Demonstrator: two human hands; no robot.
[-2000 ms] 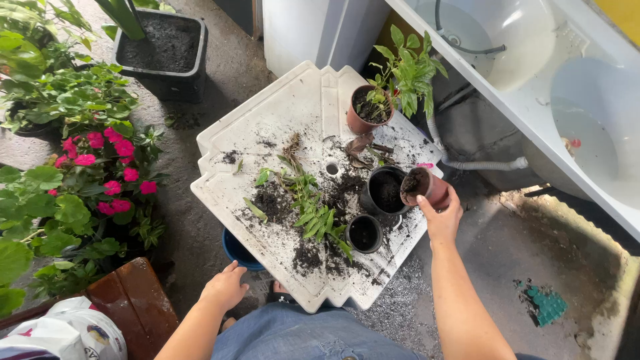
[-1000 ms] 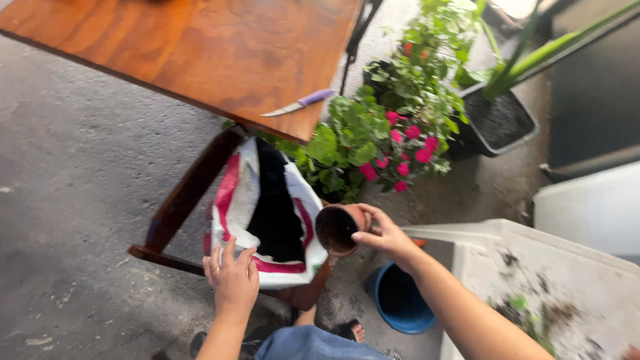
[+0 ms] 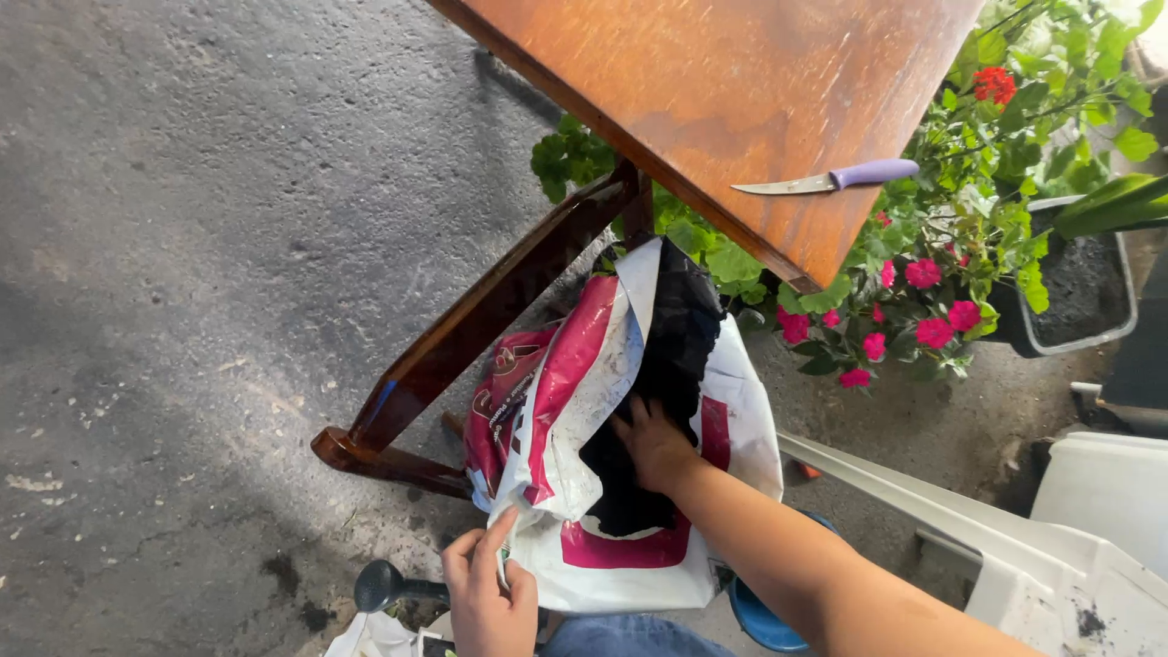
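A white and magenta plastic bag (image 3: 630, 584) stands open below the wooden table's corner, with dark soil (image 3: 671, 365) visible inside. My right hand (image 3: 655, 443) reaches down into the bag, its fingers spread against the dark contents; the fingertips are partly hidden and I cannot tell whether they hold anything. At the bag's lower left edge, my left hand (image 3: 493, 584) pinches the folded plastic rim between thumb and fingers. No brown pot shows in the current view.
A knife with a purple handle (image 3: 873, 173) lies on the wooden table (image 3: 730, 91). Potted flowers (image 3: 933, 332) and a square planter (image 3: 1077, 292) stand right. A blue bucket (image 3: 766, 620) is partly behind my right forearm, beside the white plastic table (image 3: 1031, 547). A dark watering-can rose (image 3: 376, 586) is lower left.
The view has swung from the white table to the bag. My right hand, which held a brown pot in both earlier frames, is now inside the bag without the pot in sight.
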